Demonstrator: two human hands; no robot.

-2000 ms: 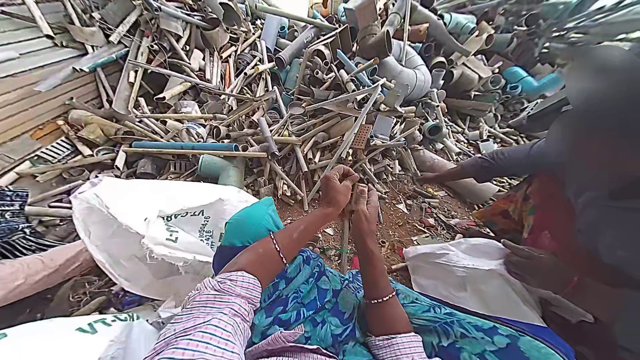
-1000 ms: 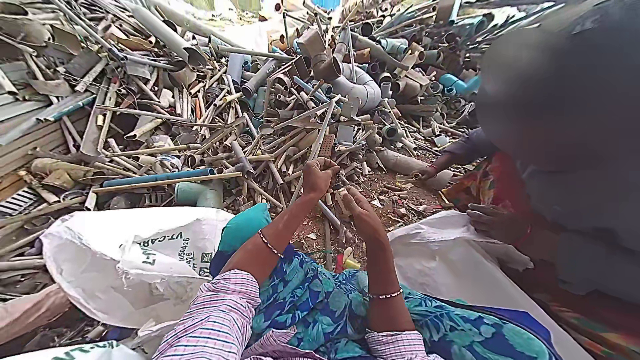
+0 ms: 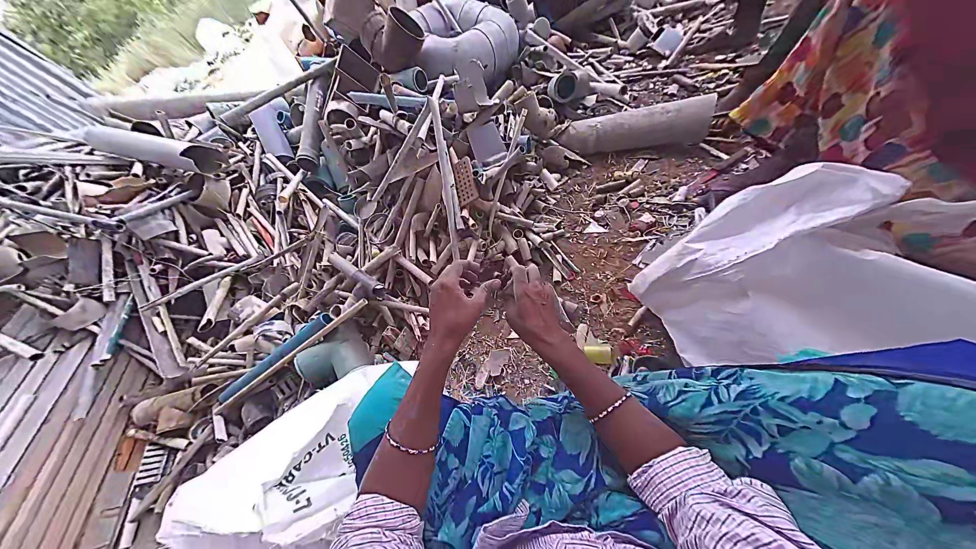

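Observation:
My left hand (image 3: 459, 299) is at the near edge of a heap of scrap plastic pipes (image 3: 396, 221), fingers bent, thumb pointing right. Close to its right is my right hand (image 3: 532, 303), fingers curled over the debris. Whether either hand holds a small piece cannot be made out. A long pale strip (image 3: 444, 160) rises from just beyond my left hand into the heap. A perforated brown block (image 3: 463, 181) lies beside that strip. Below my hands, a patterned blue cloth (image 3: 526, 457) covers my lap.
A white woven sack (image 3: 282, 465) bearing print lies at my left, another white sack (image 3: 808, 267) at my right. A person in patterned clothing (image 3: 862, 99) is at the upper right. Wooden planks (image 3: 53, 435) lie lower left; a blue pipe (image 3: 274, 357) rests near the printed sack.
The view has shifted and tilted. My hands, close together two seconds ago and apart at one second ago, are near each other again, low over the heap's edge.

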